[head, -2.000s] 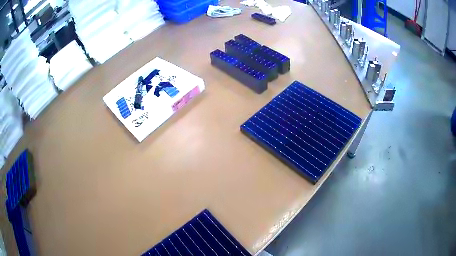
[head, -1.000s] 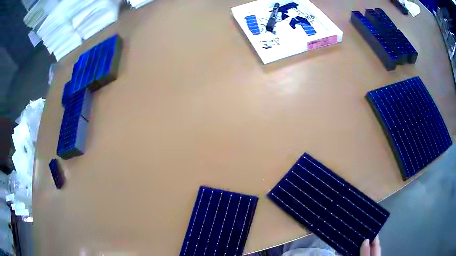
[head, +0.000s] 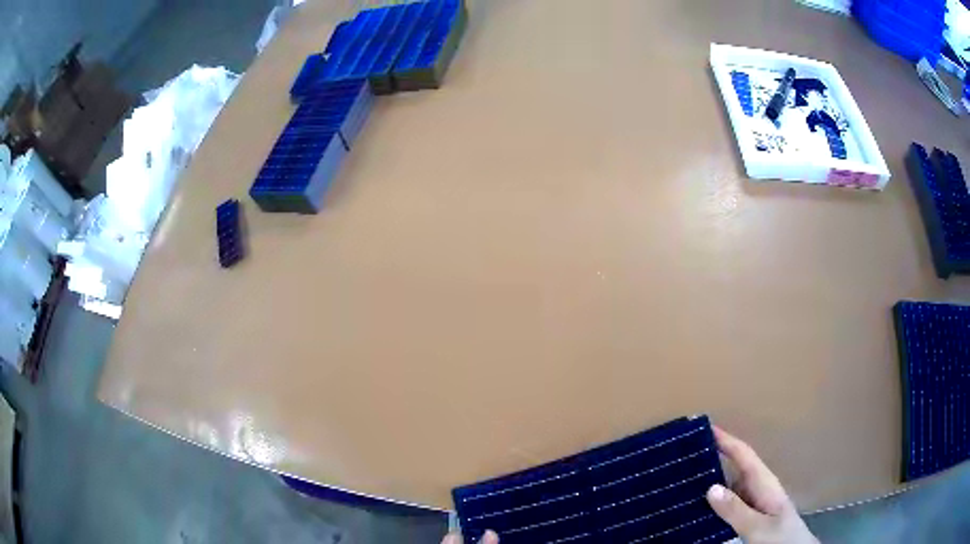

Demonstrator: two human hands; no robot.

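Note:
A dark blue solar cell stack [head: 596, 489] with thin pale lines is at the bottom centre, at the near table edge, cut off by the picture's rim. My right hand [head: 755, 494] grips its right end, thumb on top and fingers at the far corner. My left hand [head: 470, 538] is at its lower left; only fingertips show, one over the cells' surface. The rest of that hand is out of the picture.
Stacked cut cells [head: 308, 143] stand at the far left, with a small strip [head: 229, 233] beside them. A white tray [head: 787, 175] holds loose pieces at the upper right. Cut stacks [head: 938, 207] and a large cell stack [head: 936, 388] lie at the right edge. White packing [head: 160, 159] is beyond the left table edge.
The view has swung left, so the table things appear further right. The two cell pieces that lay apart now appear together at the bottom, between both hands. My left fingertips have come onto them.

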